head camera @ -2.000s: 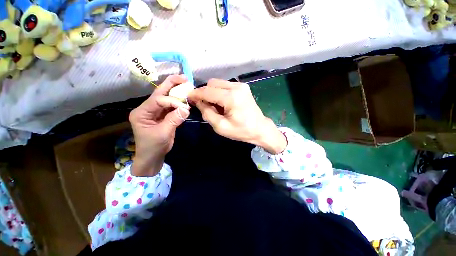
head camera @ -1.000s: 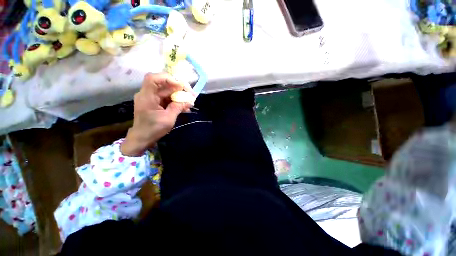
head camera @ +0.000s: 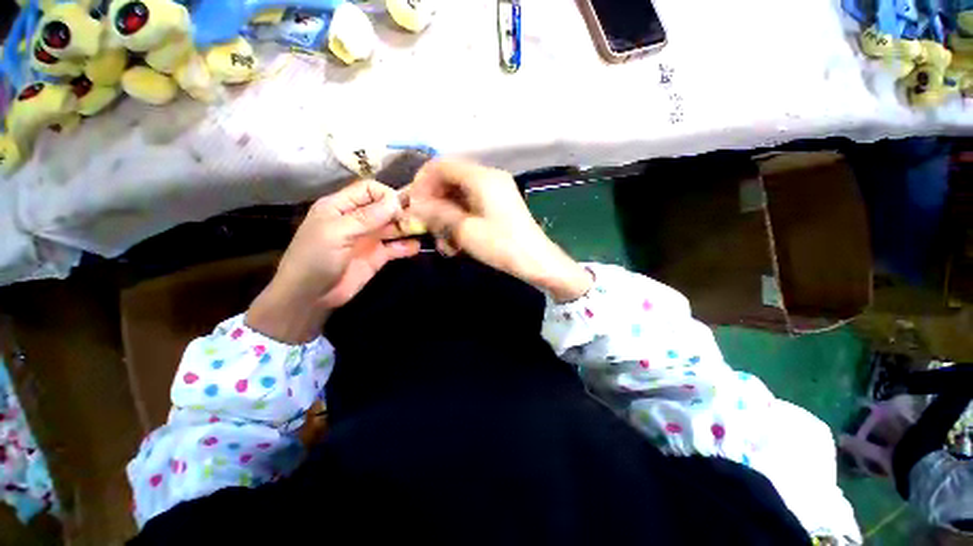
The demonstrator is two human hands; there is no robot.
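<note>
My left hand (head camera: 347,237) pinches a small yellow end piece (head camera: 412,226), mostly hidden between the fingers. My right hand (head camera: 469,208) is against it, fingertips bent together and slightly blurred. Whether it grips a needle cannot be seen. A short pale thread (head camera: 429,251) shows below the fingertips. A printed yellow end piece (head camera: 361,158) lies just above my left hand at the table's edge. Part of a light blue plush tube (head camera: 411,148) shows beside it, partly hidden behind the hands.
Yellow and blue plush toys (head camera: 149,32) are piled at the upper left, more (head camera: 920,59) at the upper right. Blue-handled snips (head camera: 510,37) and a phone (head camera: 627,27) lie on the white-covered table (head camera: 512,117). An open cardboard box (head camera: 822,240) stands on the green floor. Part of a person (head camera: 939,427) shows at right.
My right hand was apart from the work at far right a second ago and is back at my left fingertips. The blue tube, earlier standing in a bend above the left hand, is now mostly hidden.
</note>
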